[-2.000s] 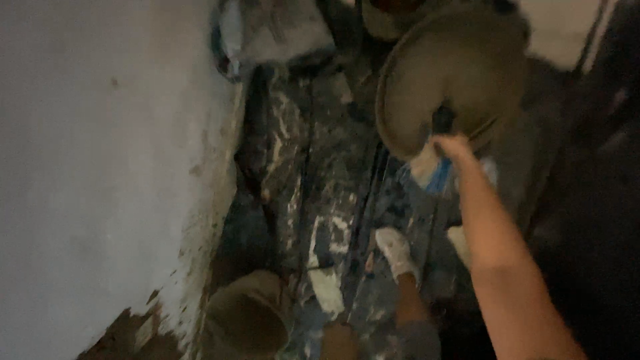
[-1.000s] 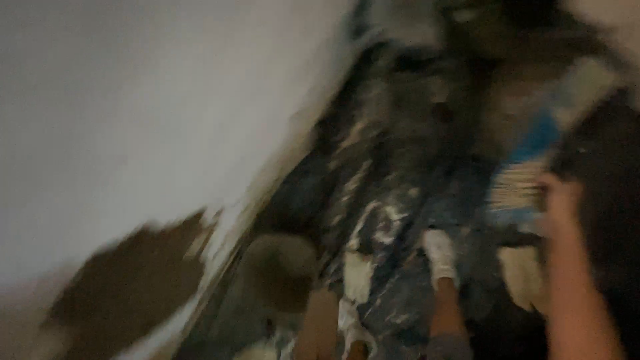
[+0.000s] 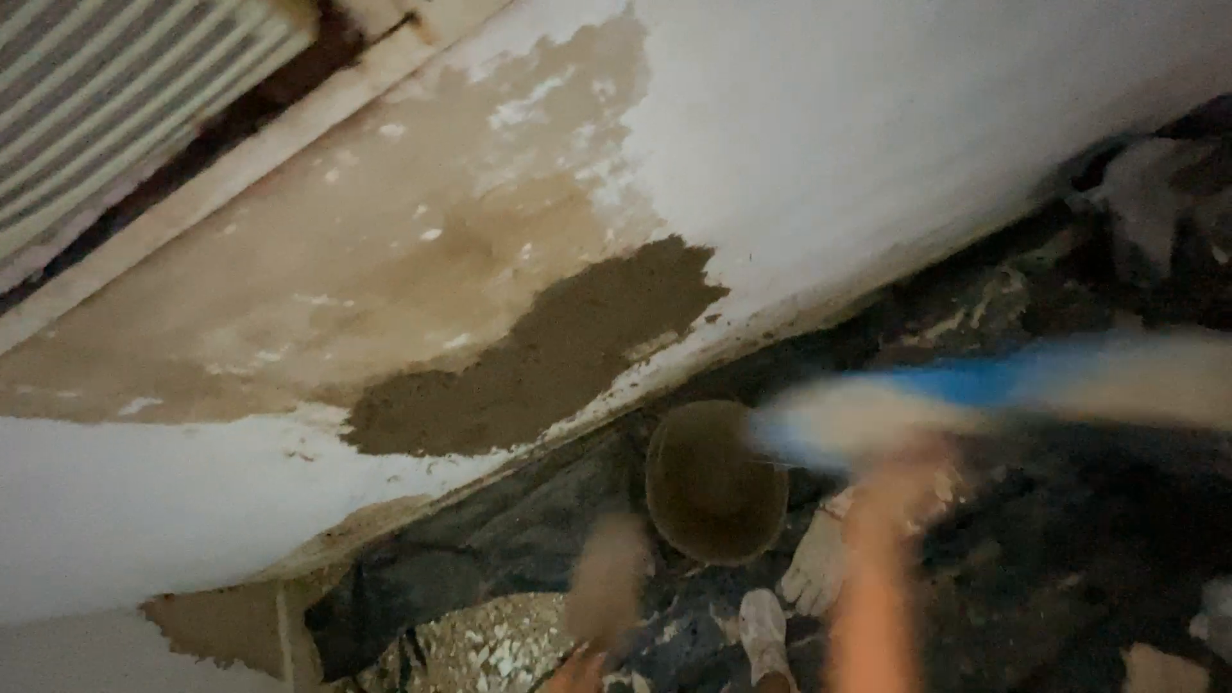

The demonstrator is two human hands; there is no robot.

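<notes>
My right hand (image 3: 905, 472) is blurred at right of centre and grips a long blue and beige object (image 3: 982, 385), which reaches to the right edge. Motion blur hides what kind it is. Just left of it is the round mouth of a bucket (image 3: 717, 481). Low in the view, my left hand (image 3: 577, 666) shows only in part and appears closed on a brown flat tool (image 3: 608, 573), also blurred. Beyond both hands, a dark, wet-looking patch of mortar (image 3: 539, 356) covers the lower part of a bare, tan wall area (image 3: 385, 250).
A ribbed radiator (image 3: 125, 106) fills the upper left corner. White wall (image 3: 866, 125) surrounds the patch. Dark plastic sheeting (image 3: 481, 529) covers the floor, with pale rubble (image 3: 500, 640) at the bottom. My shoe (image 3: 762, 626) is near the bucket; a pale bag (image 3: 1145, 192) lies at far right.
The view has swung far toward the wall, bringing the radiator and mortar patch in. My right hand was over a large round tub two seconds ago; it is now beside the smaller bucket.
</notes>
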